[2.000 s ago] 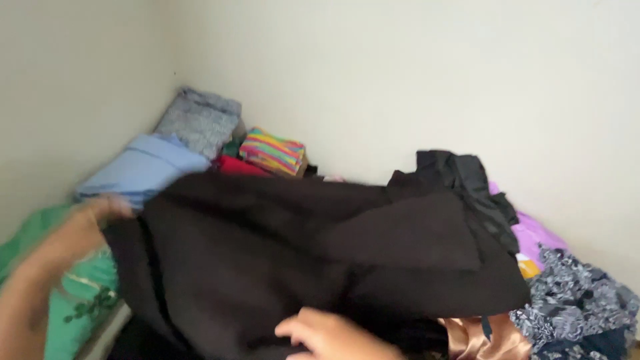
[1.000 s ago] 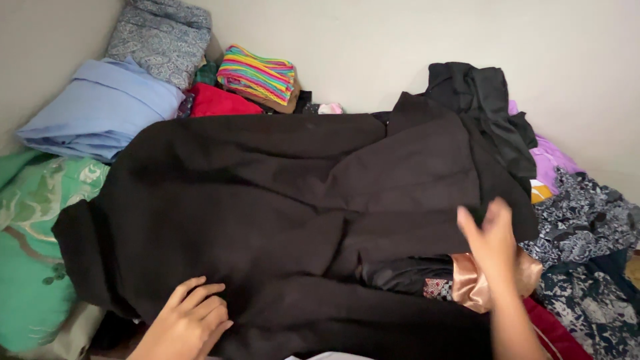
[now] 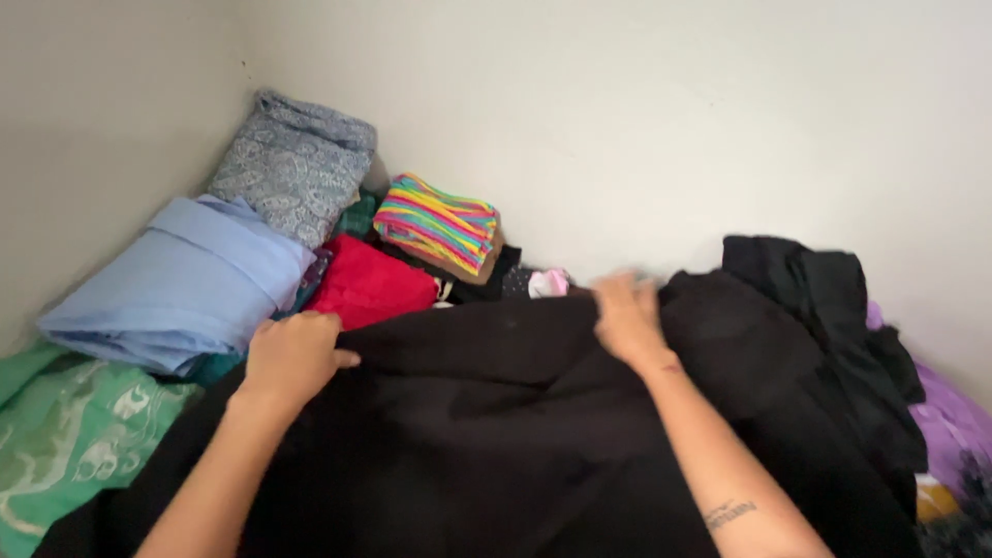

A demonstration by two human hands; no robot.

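A large black garment (image 3: 480, 449) lies spread across the lower middle of the view. My left hand (image 3: 298, 356) grips its far edge at the left, thumb toward the right. Farther right along that same edge, my right hand (image 3: 629, 314) has its fingers over the cloth; they are blurred, and whether they pinch it cannot be told. Just past the edge, between my hands, lies a folded red cloth (image 3: 372, 283). What is under the black garment is hidden.
Folded light blue cloth (image 3: 186, 279), a paisley bundle (image 3: 298, 170) and a striped bundle (image 3: 438, 221) are stacked by the walls. Green patterned fabric (image 3: 85, 434) is at left. Crumpled black cloth (image 3: 806, 294) and purple cloth (image 3: 953, 426) lie at right.
Both hands have moved from the near and right parts of the black garment to its far edge. My left hand, earlier resting flat on the cloth, now grips it.
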